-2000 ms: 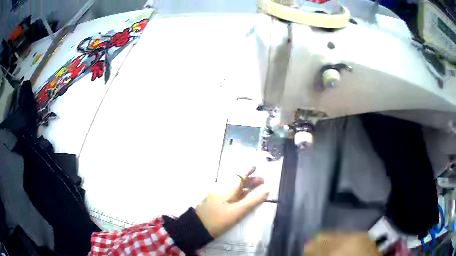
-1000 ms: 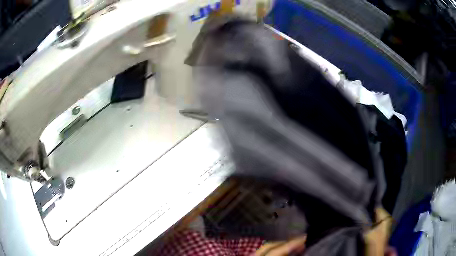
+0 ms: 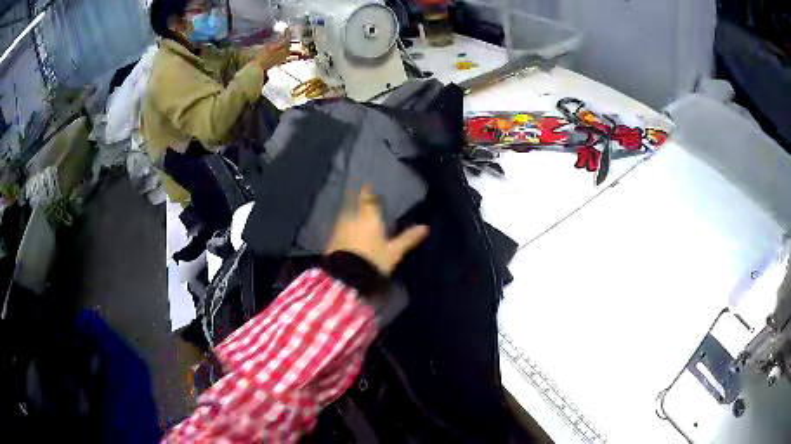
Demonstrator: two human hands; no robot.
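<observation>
A pile of black and dark grey garment pieces (image 3: 442,286) lies heaped at the left edge of the white sewing table. A dark grey piece (image 3: 299,165) lies on top of it. My left hand (image 3: 369,234), in a red checked sleeve with a dark cuff, is over this grey piece, palm down, thumb spread to the right. Its fingertips are blurred. My right hand is out of the picture. The silver needle plate (image 3: 715,368) and part of the sewing machine's needle area (image 3: 772,347) show at the lower right.
Embroidered floral trim (image 3: 555,132) lies on the table (image 3: 598,269) beyond the pile. A printed ruler (image 3: 551,395) runs along the front edge. A masked person in a tan jacket (image 3: 195,100) sits at another sewing machine (image 3: 360,39) at the upper left. Something blue (image 3: 117,373) is at lower left.
The view has swung from the machine to its right side, then left to the pile. The blurred dark cloth raised a second ago is gone from view. My left hand is now over the pile.
</observation>
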